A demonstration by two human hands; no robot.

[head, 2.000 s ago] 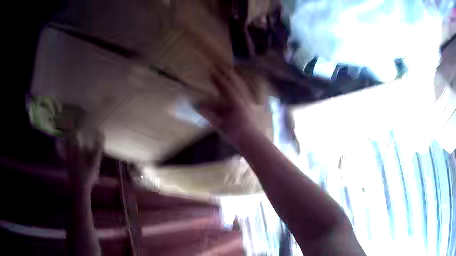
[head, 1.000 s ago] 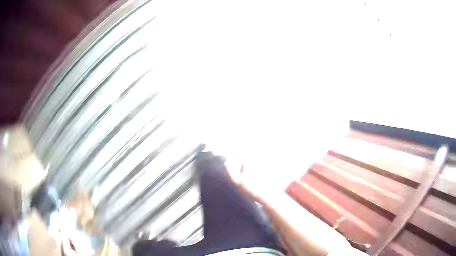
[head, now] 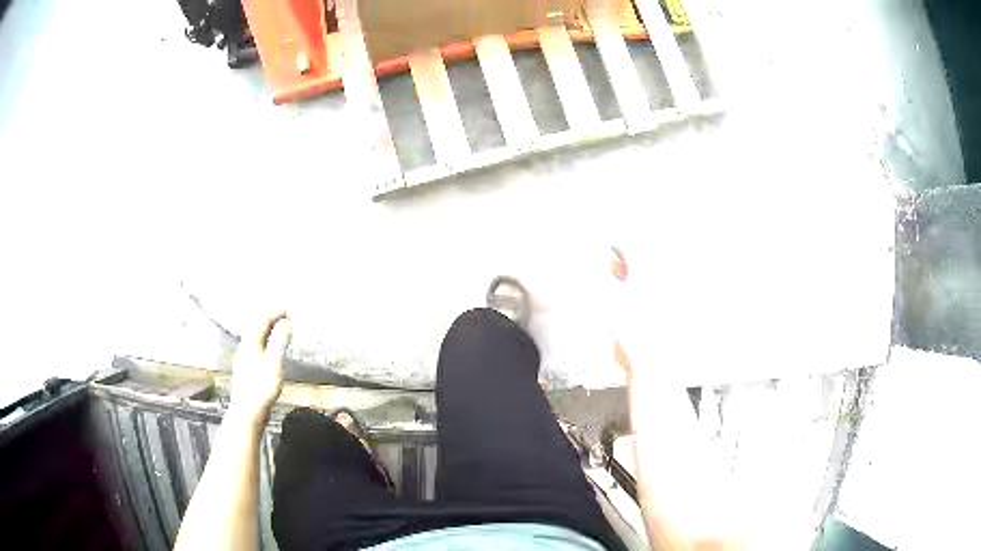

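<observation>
My left hand [head: 261, 361] hangs over the edge of the truck bed at the lower left, empty, with its fingers loosely apart. My right hand [head: 626, 353] is at the centre right, mostly lost in glare, so its fingers and any hold cannot be made out. A wooden pallet [head: 506, 92] lies ahead at the top, beyond both hands. A brown cardboard box [head: 430, 24] rests on it, cut off by the top edge. The orange pallet truck [head: 288, 43] stands at the pallet's left, a fork showing beneath the slats.
The concrete platform [head: 312, 231] ahead is heavily overexposed. The ribbed truck bed [head: 172, 436] ends beneath me, with a dark side panel [head: 54, 463] at the lower left. One foot [head: 508, 299] is on the platform. A small red and dark mark [head: 619, 265] shows beyond my right hand.
The view has swung from a carton under both hands, across the ribbed bed, to the platform and pallet. The carton I touched earlier is out of view, and my left hand is off it.
</observation>
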